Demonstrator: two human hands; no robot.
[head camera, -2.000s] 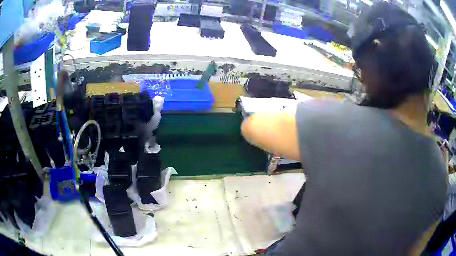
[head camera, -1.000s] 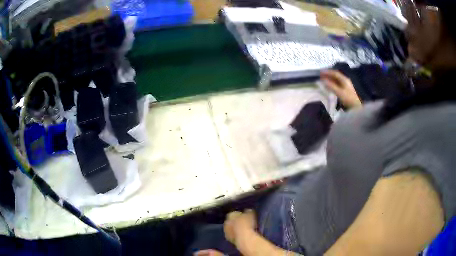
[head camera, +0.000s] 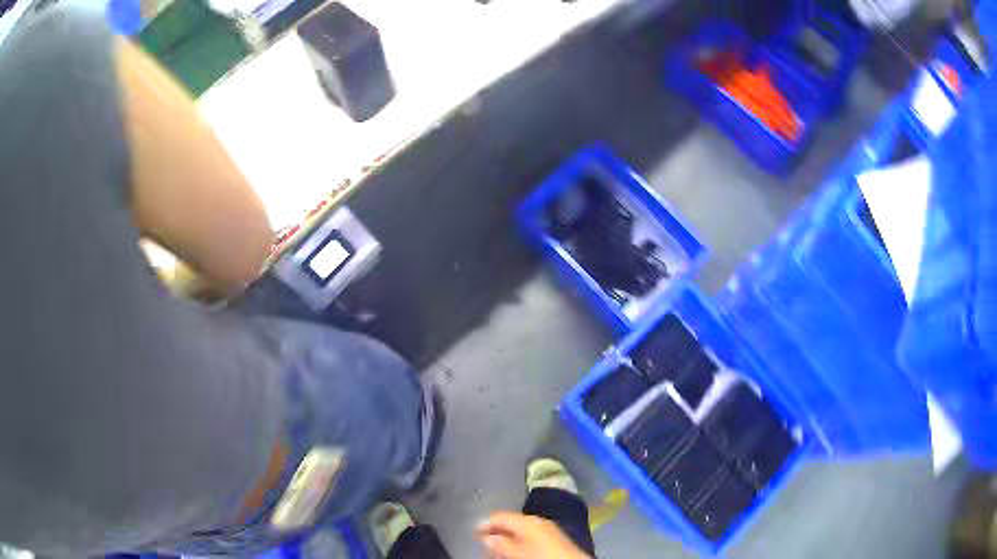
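My right hand (head camera: 527, 536) is small and cut off by the bottom edge, fingers towards the left. It touches no bin; whether it holds something cannot be told. My left hand is not in view. Nearest in front is a blue bin (head camera: 596, 435) on the floor with flat black blocks (head camera: 659, 442) and white sheets between them. A second blue bin (head camera: 532, 210) beyond it holds loose black pieces (head camera: 612, 240).
A person in a grey top (head camera: 142, 404) fills the left side. A black block (head camera: 352, 60) stands on the white bench (head camera: 437, 66). A blue bin (head camera: 700, 98) with orange strips (head camera: 754, 93) is at upper right. Stacked blue bins (head camera: 798, 317) line the right.
The view has swung right and down from the bench and green belt to the floor and blue bins. The seated person now appears at the left instead of the right.
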